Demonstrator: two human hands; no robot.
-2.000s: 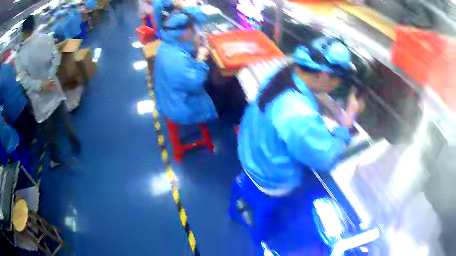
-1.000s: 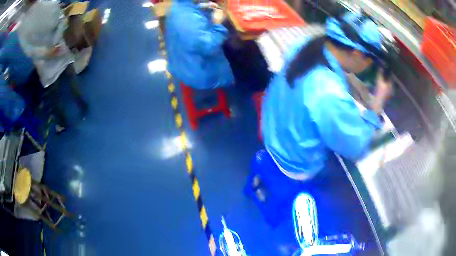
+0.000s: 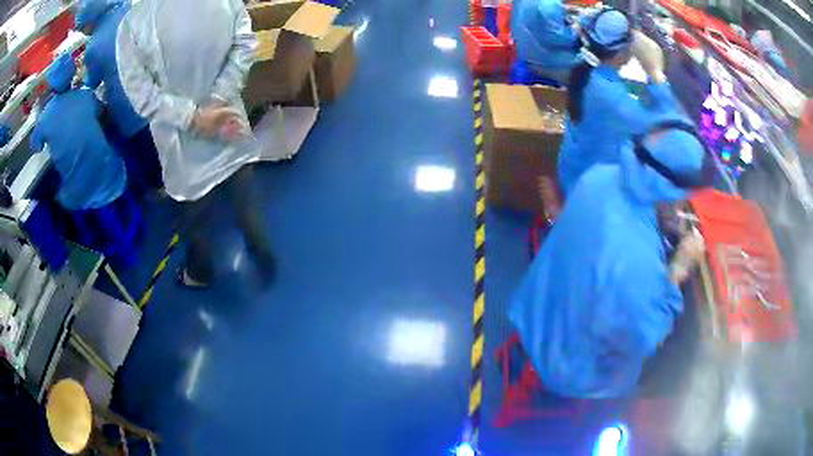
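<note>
Neither of my hands can be made out. At the bottom edge, two small bright blue-white glows show, one at the tape line and one further right point(image 3: 611, 441); they look like parts of the lit balloon-dog lamp, mostly cut off. A blurred, see-through whitish patch point(image 3: 726, 405) lies at the lower right; I cannot tell what it is. Nearest in front, a coworker in a blue coat point(image 3: 597, 276) sits on a red stool point(image 3: 517, 383) at the bench, beside a red tray point(image 3: 740, 267) holding small pale parts.
A person in a white coat point(image 3: 187, 98) stands at the left, hands together behind the back. Open cartons point(image 3: 517, 147) stand right of the yellow-black tape line point(image 3: 479, 294) and beyond the white-coated person. More blue-coated workers sit both sides. A round yellow stool top point(image 3: 69, 416) is lower left.
The view has shifted along the aisle and turned left. The nearer blue-coated worker has left the picture. The glowing lamp has dropped almost out of the bottom edge.
</note>
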